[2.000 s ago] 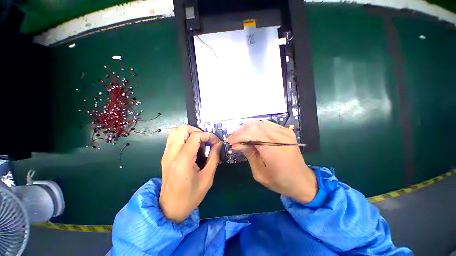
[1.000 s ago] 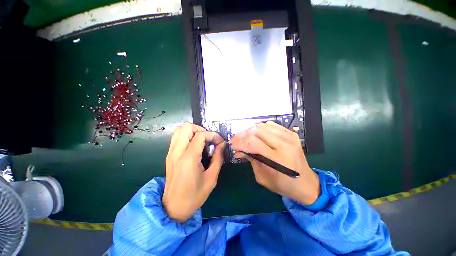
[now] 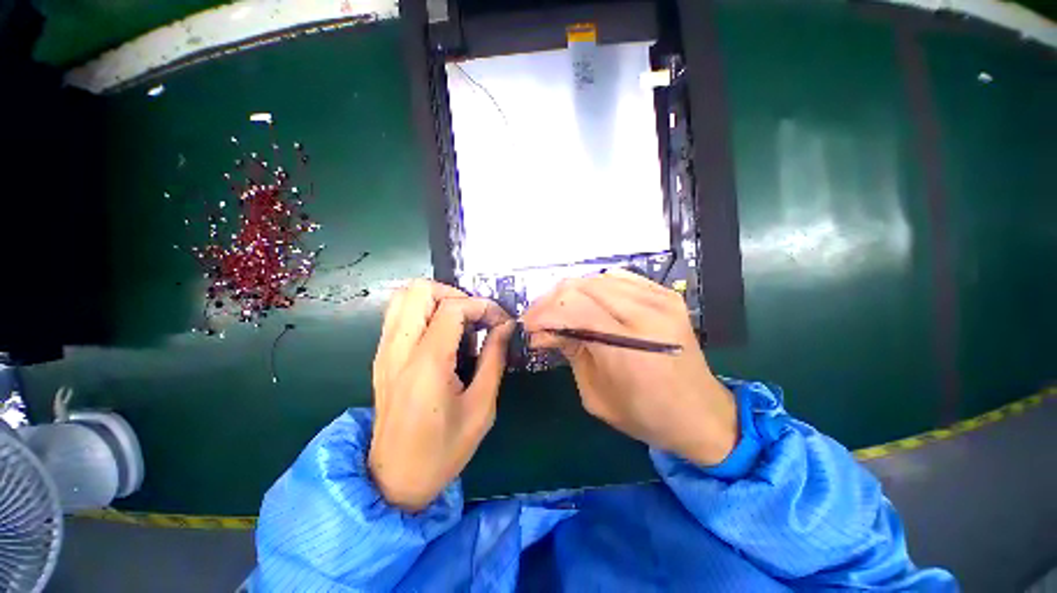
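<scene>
An open device with a large white panel [image 3: 556,162] lies in a black tray [image 3: 716,209]. Its circuit board [image 3: 539,357] shows at the near end, partly hidden by both hands. My right hand [image 3: 632,359] is closed on dark tweezers [image 3: 620,339], whose handle points right; the tips are hidden by the fingers. My left hand [image 3: 435,388] is at the board's left part, thumb and forefinger pinched close to the right fingertips. Whether the left fingers hold a small part cannot be seen.
A loose pile of small red-wired components [image 3: 261,249] lies on the green bench [image 3: 811,382] at left. A white fan [image 3: 81,458] stands at lower left. Yellow-black tape [image 3: 927,449] runs along the bench's near edge. A dark mass [image 3: 52,220] is at far left.
The tweezers' handle has swung from pointing down-right to nearly level. Both hands remain at the board. The whole view has shifted slightly.
</scene>
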